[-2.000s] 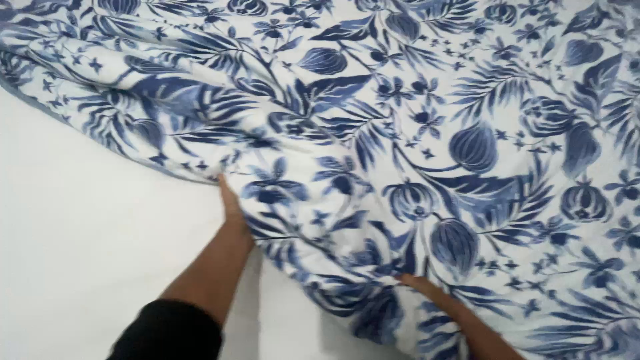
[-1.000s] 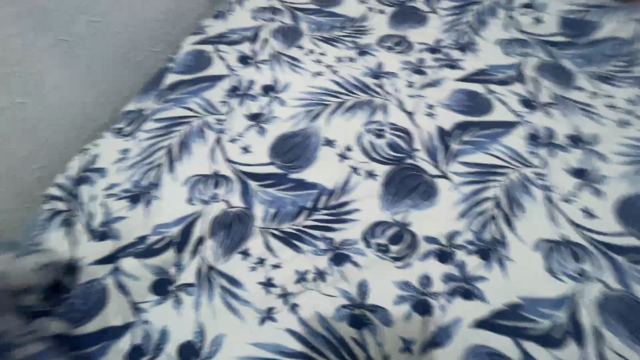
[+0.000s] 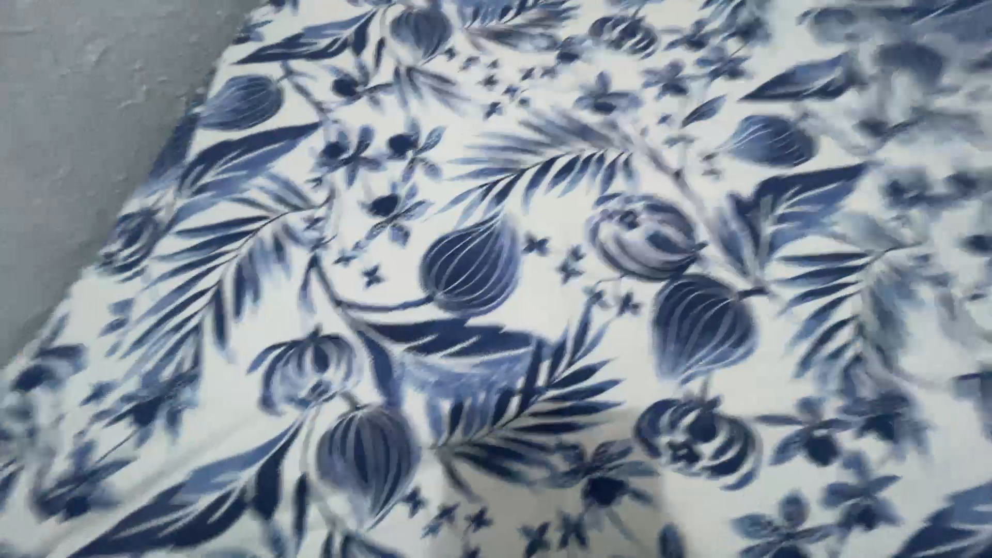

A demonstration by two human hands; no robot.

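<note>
White fabric with a blue print of leaves, flowers and round fruit [image 3: 542, 310] fills most of the head view. It lies spread out, nearly flat, with a faint crease at the lower left. Its left edge runs on a slant from the top of the view down to the left side. A soft shadow falls on the cloth at the bottom centre. Neither my left hand nor my right hand shows in the view, so what they hold or touch is hidden. The right side of the cloth looks blurred.
A plain grey surface [image 3: 85, 116], slightly rough, borders the fabric at the upper left. Whether it is a wall or a floor, I cannot tell.
Two seconds ago both my hands were at the fabric's bunched edge over a white surface; now neither is in view. The view has shifted a lot, onto flatter cloth and the grey surface.
</note>
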